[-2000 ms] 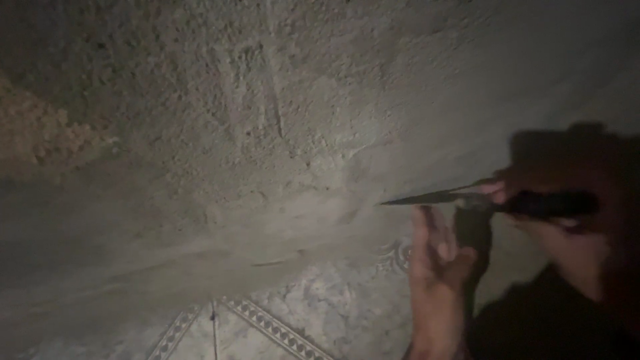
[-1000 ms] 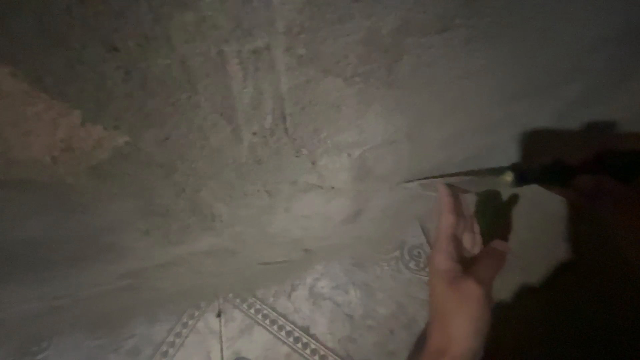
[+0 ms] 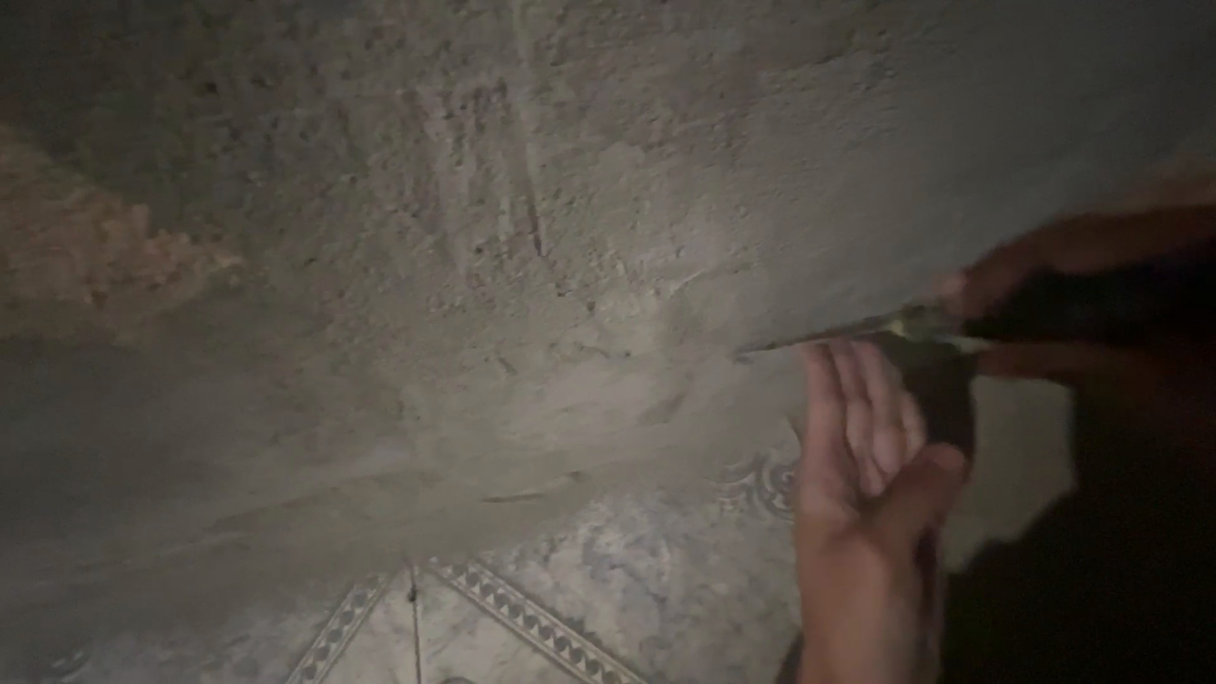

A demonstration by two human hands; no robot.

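A pointed trowel lies with its thin blade nearly edge-on against a rough grey plastered wall. My right hand, dark and partly hidden at the right edge, is closed around its handle. Just below the blade, my left hand is raised with the palm up and the fingers extended close together; the fingertips are at the blade's underside, and whether they touch it cannot be told. Smoother, wet-looking plaster covers the wall's lower part.
Below the plaster lie patterned tiles with a decorative border band. At the left, a brownish rough patch shows on the wall. Deep shadow covers the lower right.
Against the wall marks, the trowel and my right hand have shifted from their place two seconds ago. My left hand stays below the blade, with its fingers now nearer together.
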